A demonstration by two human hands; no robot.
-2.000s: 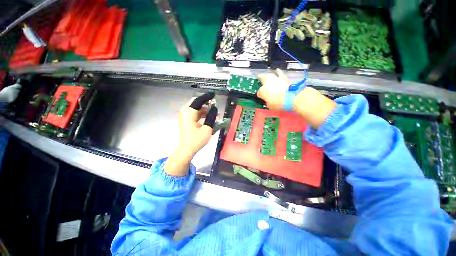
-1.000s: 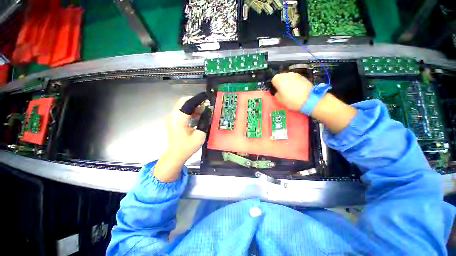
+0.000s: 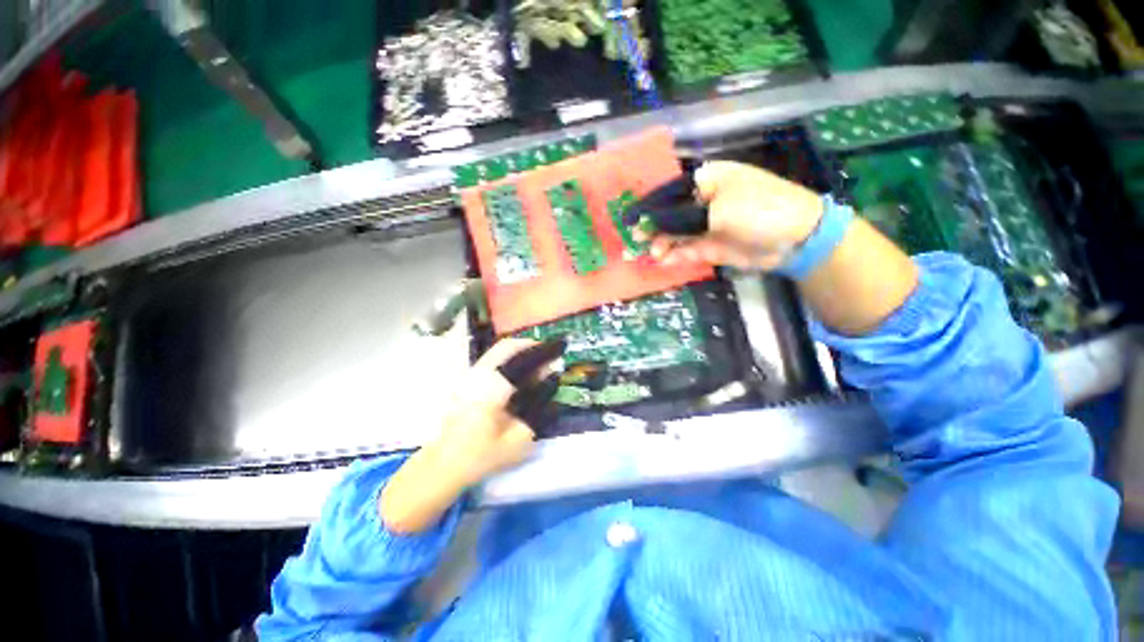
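The red foam sheet (image 3: pixel 540 295) lies over the back part of the black carrier (image 3: pixel 740 339), with three small green daughter boards (image 3: pixel 575 226) on it. The front of the green main board (image 3: pixel 640 332) shows below the sheet. My right hand (image 3: pixel 753 220), with black finger cots and a blue wrist strap, grips the sheet's right side, its fingers partly covering the rightmost small board. My left hand (image 3: pixel 483 414) is at the carrier's front left corner, black-cotted fingertips over the board's edge; whether they hold a small part cannot be told.
Black bins of silvery components (image 3: pixel 442 75), beige parts (image 3: pixel 577 31) and green components (image 3: pixel 734 38) stand behind the rail. Another green board (image 3: pixel 966 220) is at the right. A carrier with a red sheet (image 3: pixel 63 376) is at far left. Spare red sheets (image 3: pixel 75 157) lie at upper left.
The red sheet with its small boards has moved back, uncovering the main board's front. My right hand has taken hold of the sheet. My left hand has moved to the carrier's front left.
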